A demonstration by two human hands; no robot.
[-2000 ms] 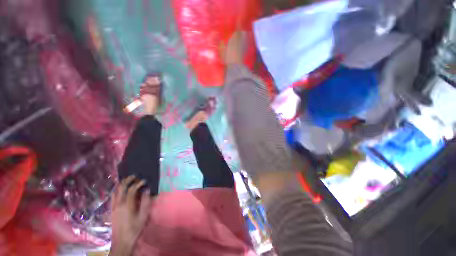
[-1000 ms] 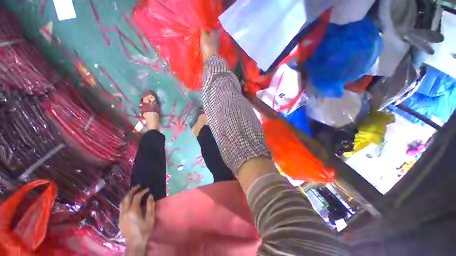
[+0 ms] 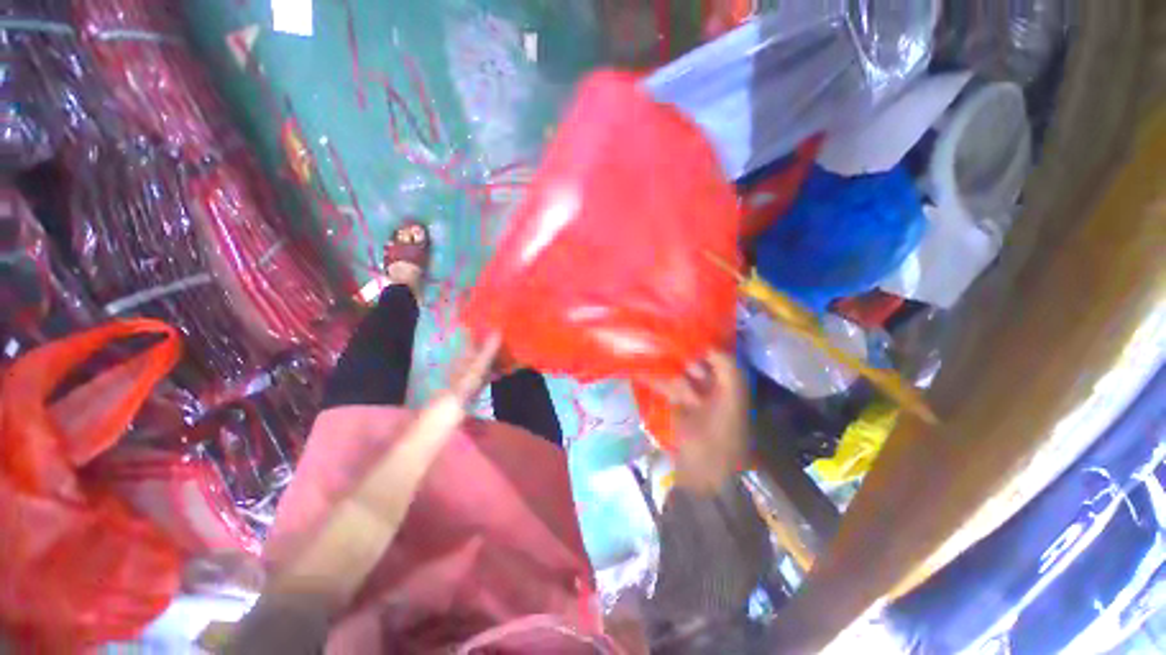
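Note:
A full, shiny red plastic carrier bag [image 3: 614, 230] is held up in front of me over the green floor, at the picture's middle. My right hand [image 3: 710, 416] grips its gathered lower edge at the right. My left hand [image 3: 476, 367] is at the bag's lower left corner; its fingers are blurred and partly hidden, so its hold cannot be made out. What is inside the bag is hidden.
Stacks of dark and red bagged garments [image 3: 166, 192] lie at left. Another red carrier bag [image 3: 77, 512] is at lower left. A blue bundle [image 3: 838, 237], white bags and a grey-white round container [image 3: 982, 141] are at right. A curved table edge [image 3: 1010, 473] is at lower right.
The red bag has come up from the floor area towards me. My left hand has moved from my lap to the bag. My right arm has drawn back. The table edge has come into view.

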